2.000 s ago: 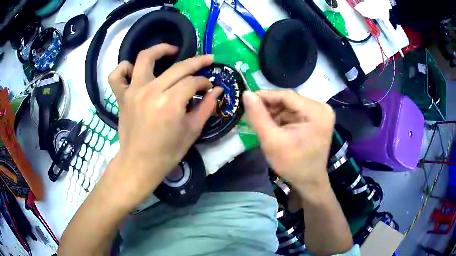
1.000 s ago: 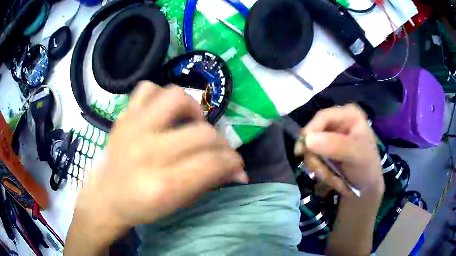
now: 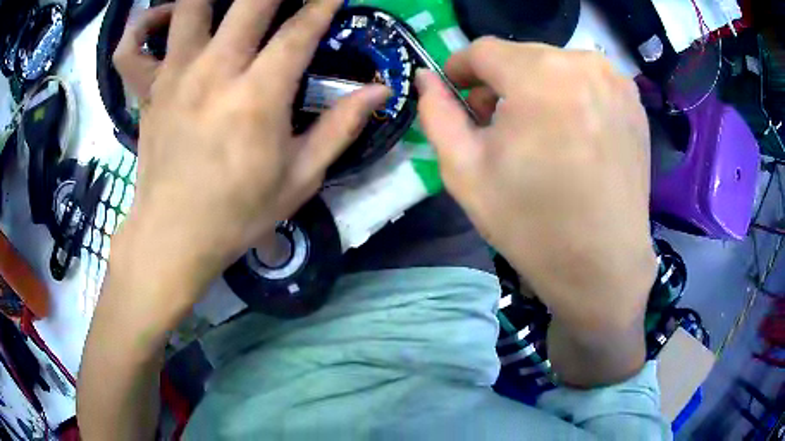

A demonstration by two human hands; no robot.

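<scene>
The open black ear cup (image 3: 398, 122) lies at upper centre, with a curved blue circuit board (image 3: 379, 43) inside its rim and a silver-white battery (image 3: 330, 93). My left hand (image 3: 228, 121) is spread over the cup's left side, fingers at its rim and thumb reaching over the inside, holding it. My right hand (image 3: 547, 146) pinches a thin silver tool, likely tweezers (image 3: 428, 59), slanting up along the cup's right rim; whether its tip touches the cup is unclear. A speaker driver on a black disc (image 3: 297, 288) with a silver-grey ring lies below my left hand.
A black ear pad (image 3: 521, 17) is cut off at the top edge. Green-and-white sheet (image 3: 379, 202) lies under the cup. A purple stool (image 3: 719, 168) stands at right. A black cabled device (image 3: 39, 151) and an orange case (image 3: 21, 276) are at left.
Both hands have come back up to the ear cup, the left onto it, the right to its right rim with the silver tool. The view has shifted, so the bench sits higher in the picture.
</scene>
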